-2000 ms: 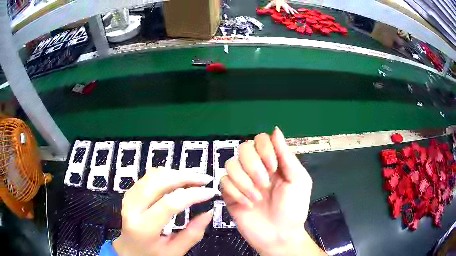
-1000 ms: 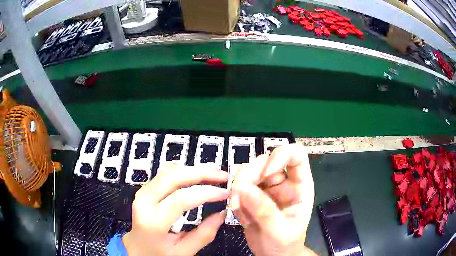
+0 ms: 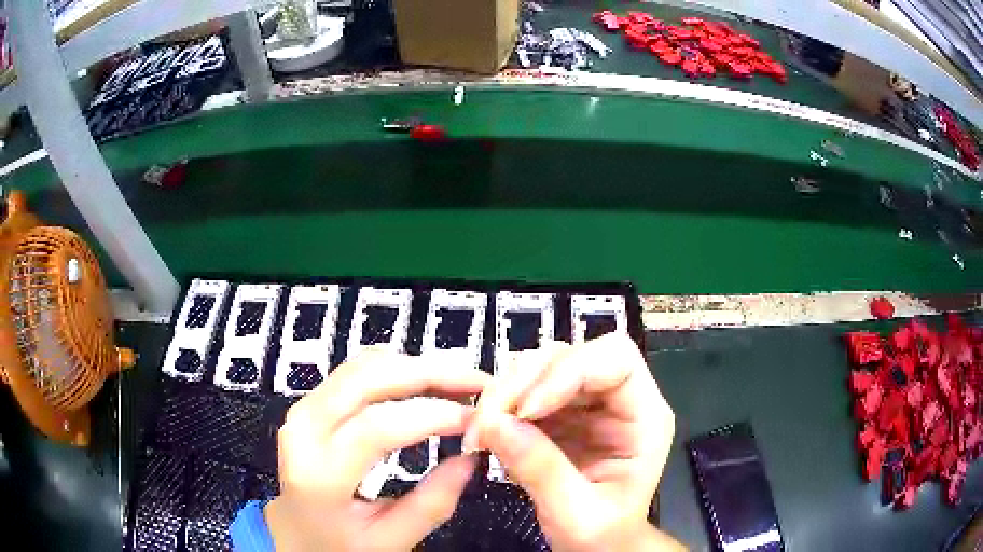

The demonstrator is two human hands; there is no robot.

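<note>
My left hand and my right hand meet at the fingertips above the black tray. The fingertips of both hands are pinched close together; a small part between them is too hidden to make out. White phone housings stand in a row along the tray's far side, each with a screen opening. Parts of more white housings, one of them tilted, show below and between my hands. My hands hide the lower ends of the right-hand housings.
Red parts lie heaped at the right. A glossy dark rectangle lies right of the tray. The green conveyor belt runs beyond, carrying small red and silvery pieces. An orange fan and a grey post stand at the left; a cardboard box is beyond.
My hands, apart two seconds ago, have come together at the fingertips. My right hand has turned and its fingers have curled in. Pieces on the belt have shifted left since one second ago.
</note>
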